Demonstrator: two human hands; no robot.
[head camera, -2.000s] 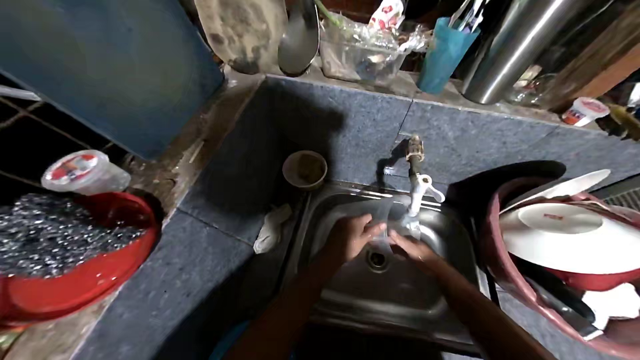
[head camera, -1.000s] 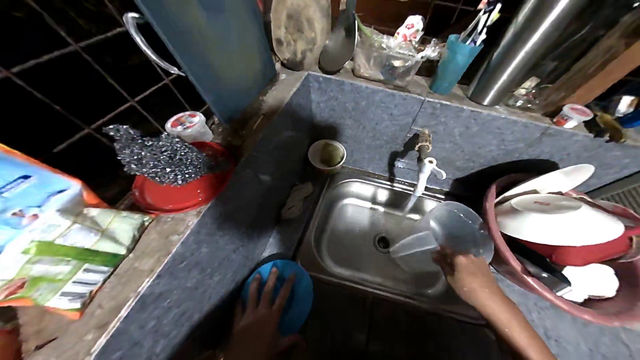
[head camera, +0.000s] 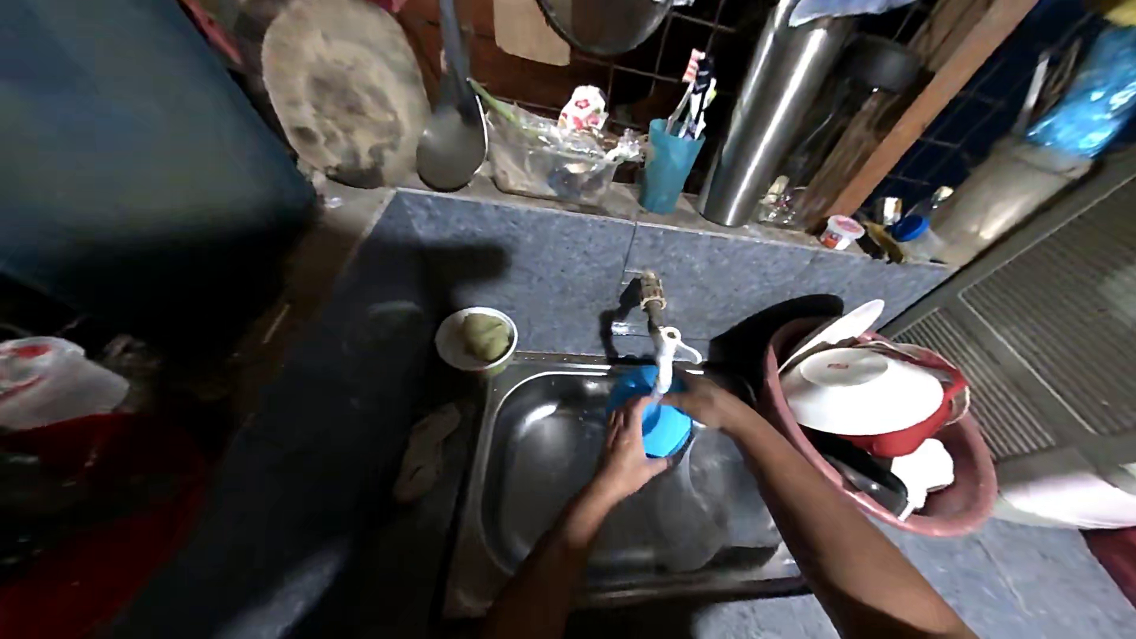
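Under the white plastic faucet, a blue plastic bowl is held between both hands over the steel sink. My left hand grips its left and lower side. My right hand is at its upper right edge, the fingers partly hidden behind the faucet. Water runs from the spout onto the blue bowl. A clear plastic dipper lies in the right part of the sink, below my hands. A small white cup holding a greenish lump stands at the sink's upper left corner.
At right, a pink basin is piled with white plates and a red bowl. The ledge behind carries a ladle, a clear plastic container, a turquoise toothbrush cup and a steel tumbler. A red basin is at left.
The blue bowl has moved from the counter left of the sink to under the faucet, now in both hands. My right hand has let go of the clear dipper, which now lies in the sink.
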